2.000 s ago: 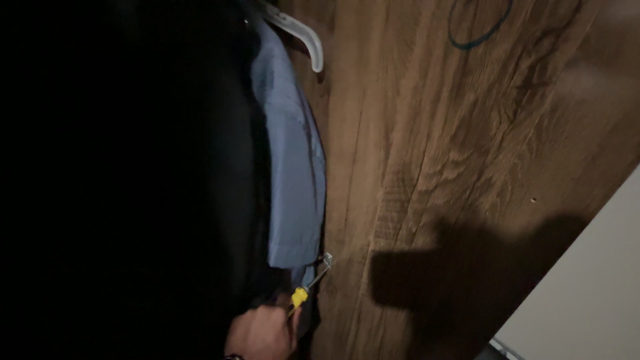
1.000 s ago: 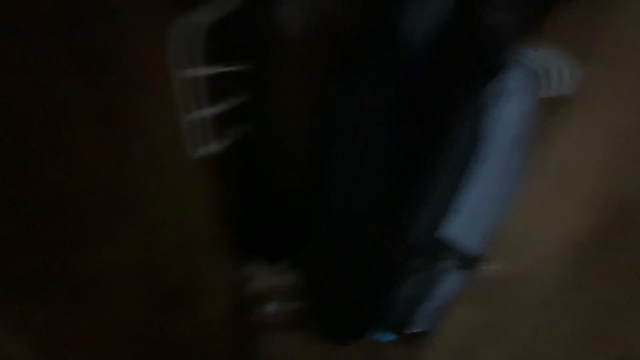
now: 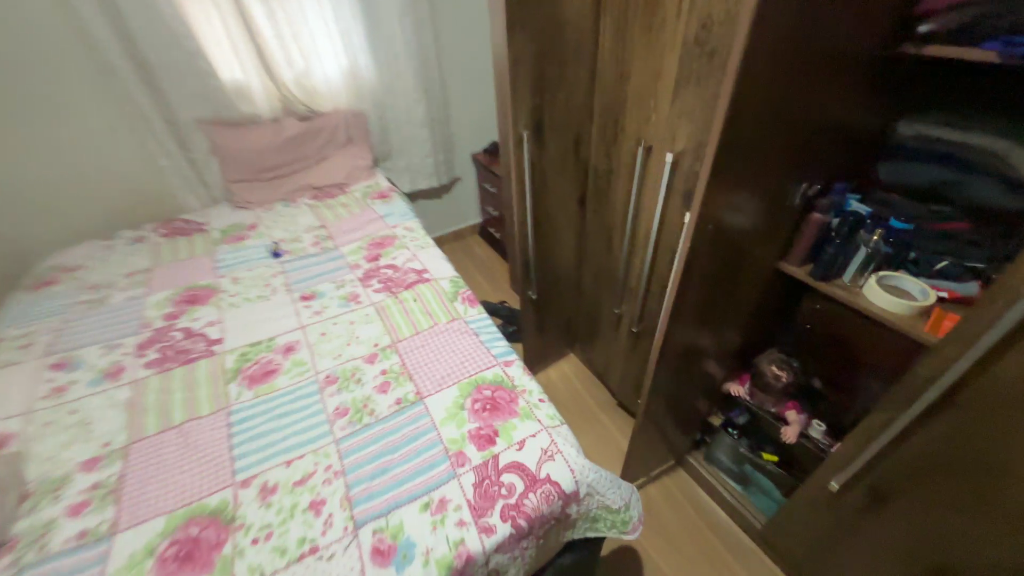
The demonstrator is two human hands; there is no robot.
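Neither of my hands is in view. On the right, a dark wooden wardrobe has an open section. A roll of masking tape lies at the front of its middle shelf, beside several bottles and a small orange object. Folded clothes are stacked behind and above. In the bottom compartment a doll with dark hair rests over a dark container, with a small yellow item near it.
A bed with a patchwork quilt fills the left, with a pink pillow at its head. A narrow strip of wooden floor runs between bed and wardrobe. A small drawer unit stands at the back; dark shoes lie near the bed.
The view has swung from the wardrobe's dark interior to the bedroom. A hand near a yellow-handled tool beside hanging clothes, seen two seconds ago, is out of view now.
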